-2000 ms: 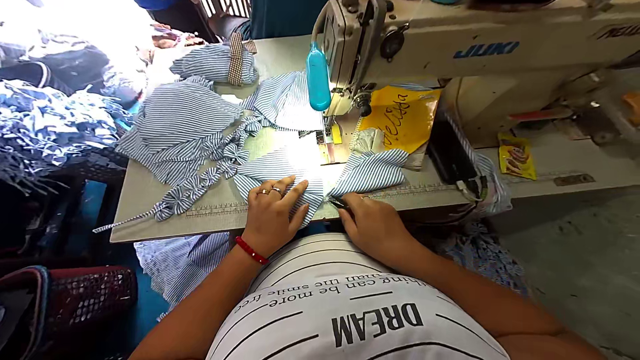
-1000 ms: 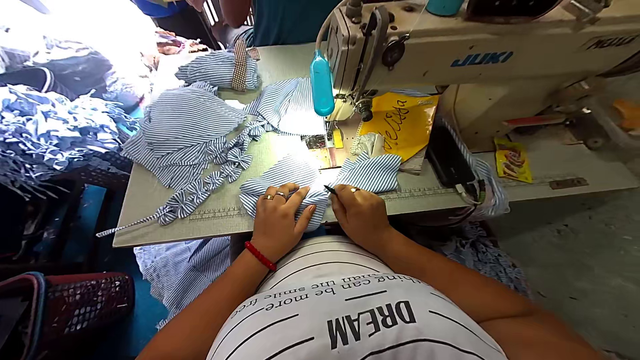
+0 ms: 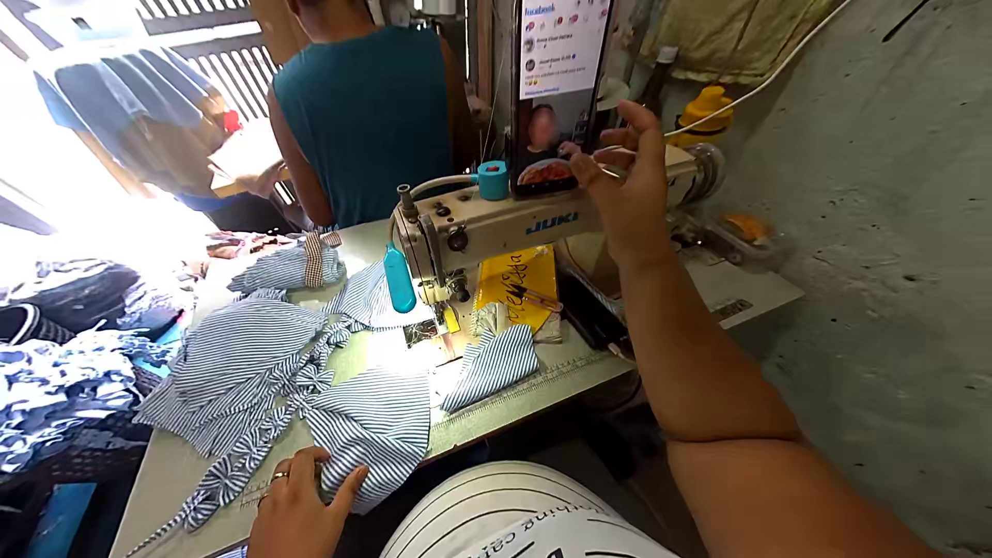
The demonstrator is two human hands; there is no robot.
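My left hand (image 3: 306, 504) lies with its fingers apart at the near edge of a blue-and-white striped fabric piece (image 3: 376, 426); whether it pinches the cloth is not clear. My right hand (image 3: 628, 178) is raised, fingers apart and partly bent, at the lower right of a lit smartphone (image 3: 556, 101), which stands upright on the Juki sewing machine (image 3: 496, 225). Contact with the screen cannot be told. A folded striped piece (image 3: 496, 368) rests right of the needle area. More striped fabric (image 3: 244, 345) with a gathered strip (image 3: 225, 477) is at the left.
A person in a teal sleeveless top (image 3: 372, 116) sits beyond the machine. Near the needle hangs a turquoise lamp (image 3: 399, 279). A yellow packet (image 3: 518, 287) and a black case (image 3: 585, 310) lie on the sewing table (image 3: 465, 434). A wall (image 3: 876, 256) stands at the right.
The view has swung up. My right hand has left the fabric by the needle area and risen to the phone. My left hand is now at the near edge of the left fabric piece.
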